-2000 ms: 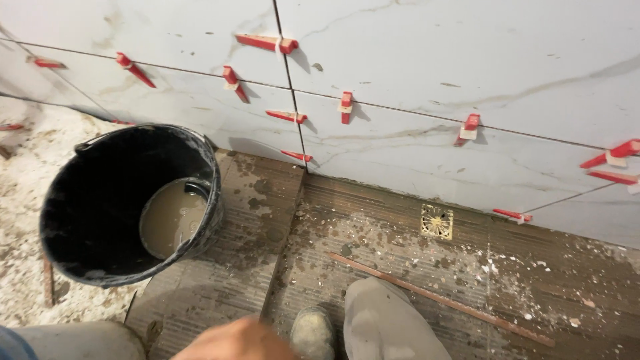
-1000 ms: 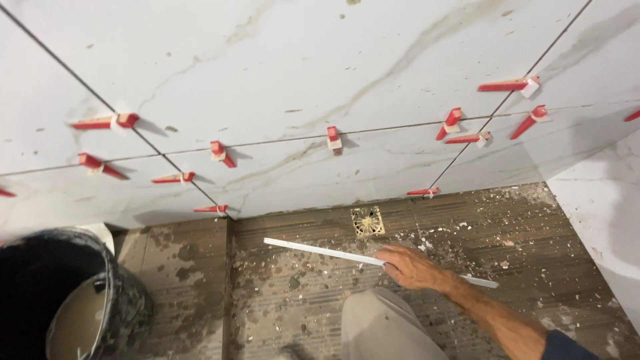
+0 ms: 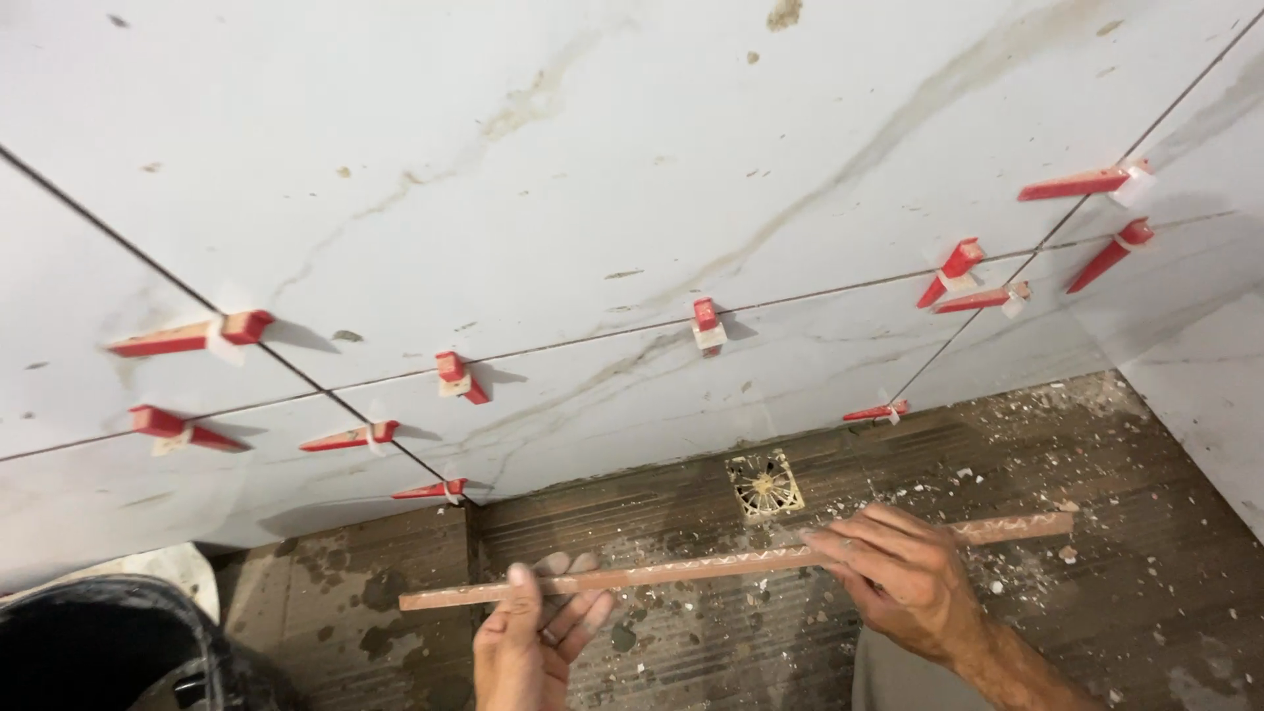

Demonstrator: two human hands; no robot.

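Observation:
A thin, reddish-brown strip (image 3: 711,566), apparently a cut piece of tile, spans the lower middle of the head view, held nearly level above the floor. White zigzag marks run along its upper face. Near its left end, my left hand (image 3: 538,632) grips it between thumb and fingers. My right hand (image 3: 899,573) holds it from above, right of its middle, and covers part of it. Behind the strip stands a marble-look tiled wall (image 3: 592,197), with red levelling wedges (image 3: 707,316) in white clips along its joints.
A square brass-coloured floor drain (image 3: 764,484) lies near the wall's foot. Tile crumbs and wet spots cover the wood-look floor (image 3: 997,444). At lower left is a black bucket (image 3: 212,642), cut off by the frame. Another tiled wall (image 3: 1200,395) bounds the right side.
The strip lay on the floor two seconds ago. One second ago my right hand alone was on it, with its white face showing; now both hands hold it, brown face showing. The view has shifted right.

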